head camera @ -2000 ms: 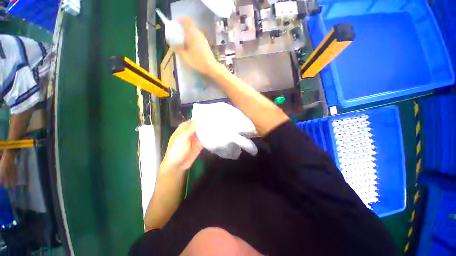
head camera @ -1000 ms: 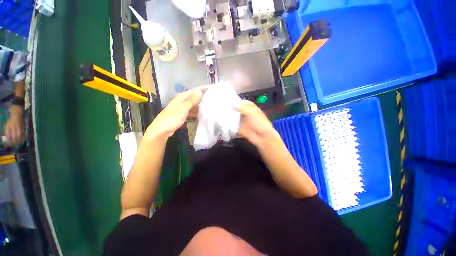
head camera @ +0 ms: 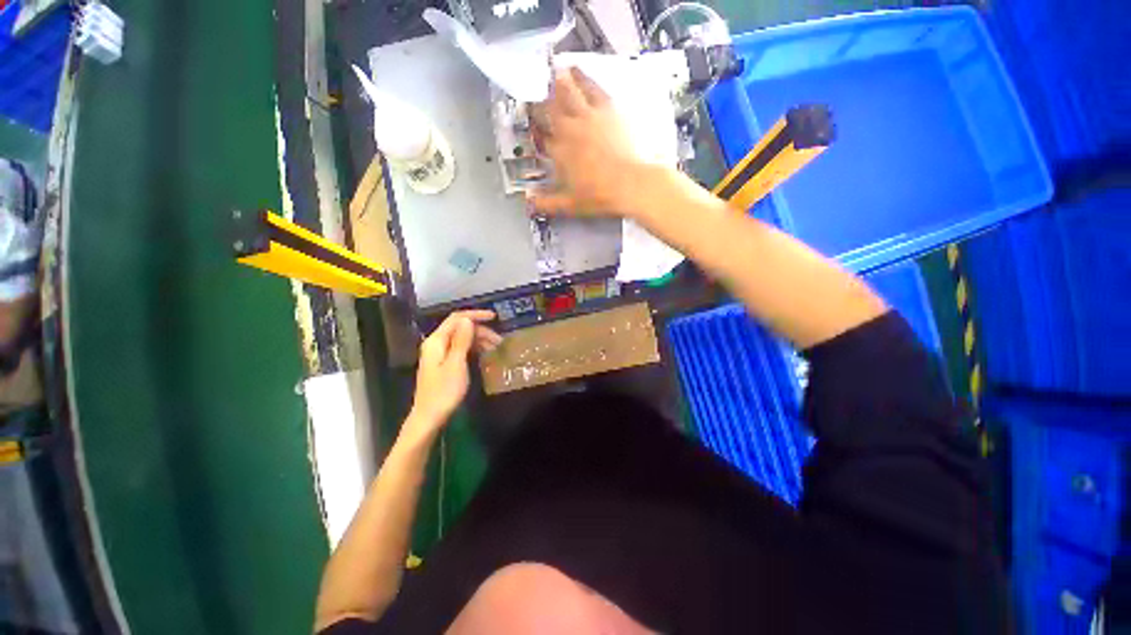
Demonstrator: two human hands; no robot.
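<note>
A white wiping cloth (head camera: pixel 651 118) is spread over the right side of the machine plate (head camera: pixel 434 248) and covers part of the silver press fixture (head camera: pixel 511 130). My right hand (head camera: pixel 589 149) is blurred, with its fingers spread over the cloth's left edge and the fixture; its fingertips are hard to make out. My left hand (head camera: pixel 453 356) is at the front left edge of the machine with loosely bent fingers and nothing visible in it. A solvent bottle (head camera: pixel 416 151) stands on the left of the plate.
Yellow and black sensor posts stand left (head camera: pixel 316 254) and right (head camera: pixel 775 159). A red button (head camera: pixel 561 301) is above a cardboard strip (head camera: pixel 571 350). A large blue tray (head camera: pixel 887 137) is at right, with stacked trays (head camera: pixel 738 397) below. A blue-green pad (head camera: pixel 465 259) lies on the plate.
My right hand has moved up over the fixture, and the cloth, bunched between both hands before, is now spread on the plate. My left hand has moved down off it. The cardboard strip is now uncovered.
</note>
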